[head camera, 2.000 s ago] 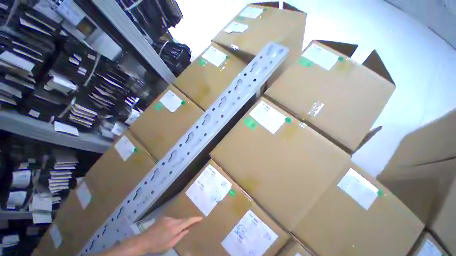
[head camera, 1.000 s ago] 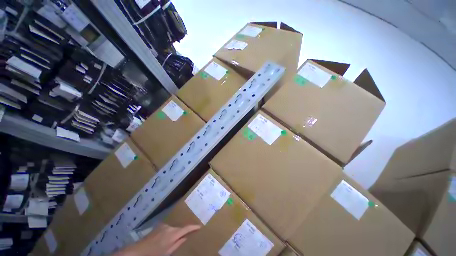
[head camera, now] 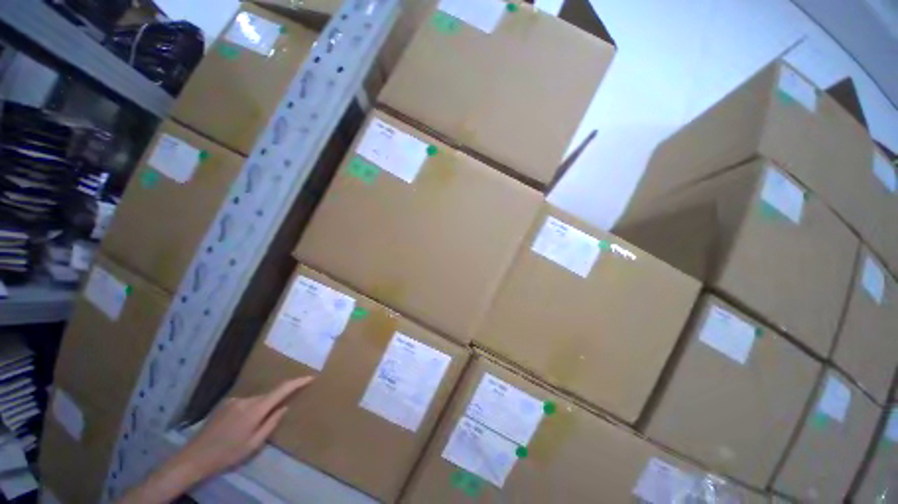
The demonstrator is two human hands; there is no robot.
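Note:
My left hand is bare and reaches in from the lower left, holding nothing. Its index finger is extended and its other fingers look curled. The fingertip points at a brown carton, just below a white label; I cannot tell if it touches. A second white label is to the right on the same carton, and a green sticker is beside the first label. My right hand is not in view.
A perforated metal rack upright stands left of the carton, with a shelf beam below it. Labelled cartons are stacked above and to the right. More cartons stand behind the upright. Racking with dark bundles is at the far left.
The view has swung right and down, so the cartons and upright sit further left and more right-hand cartons show. My left hand has shifted left in the picture, still pointing by the same label.

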